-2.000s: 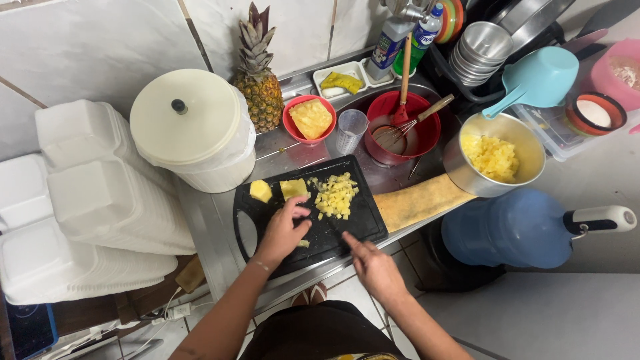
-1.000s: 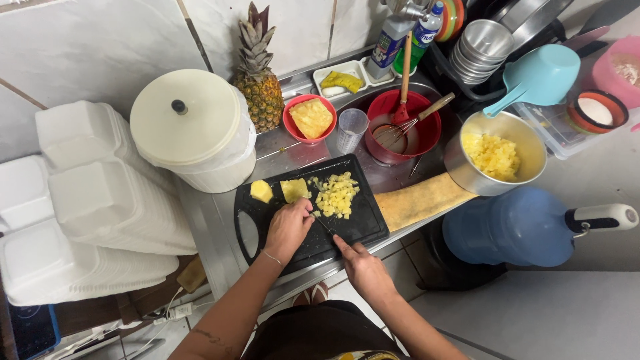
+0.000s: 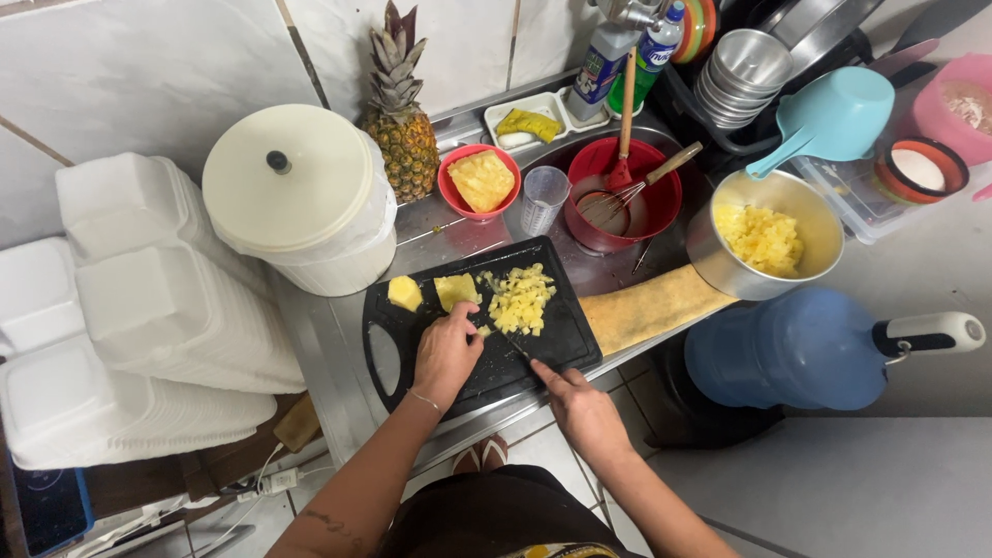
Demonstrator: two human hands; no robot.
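A black plastic cutting board lies on the steel counter. My right hand grips a knife, its blade angled over the board beside a small pineapple piece. My left hand has its fingertips at that small piece, just below a larger pineapple chunk; whether they pinch it is hard to tell. Diced pineapple is heaped on the board's right side, and a rounded yellow piece lies at its upper left. More cut pineapple fills part of a metal pot at the right.
Behind the board stand a whole pineapple, a red bowl with a pineapple chunk, a measuring cup and a red bowl holding a whisk. A lidded white bucket and stacked foam containers are left; a blue water jug is right.
Both hands have shifted a little on the board. My left hand was beside the larger chunk and is now at the small piece below it, and the knife has come close to its fingers.
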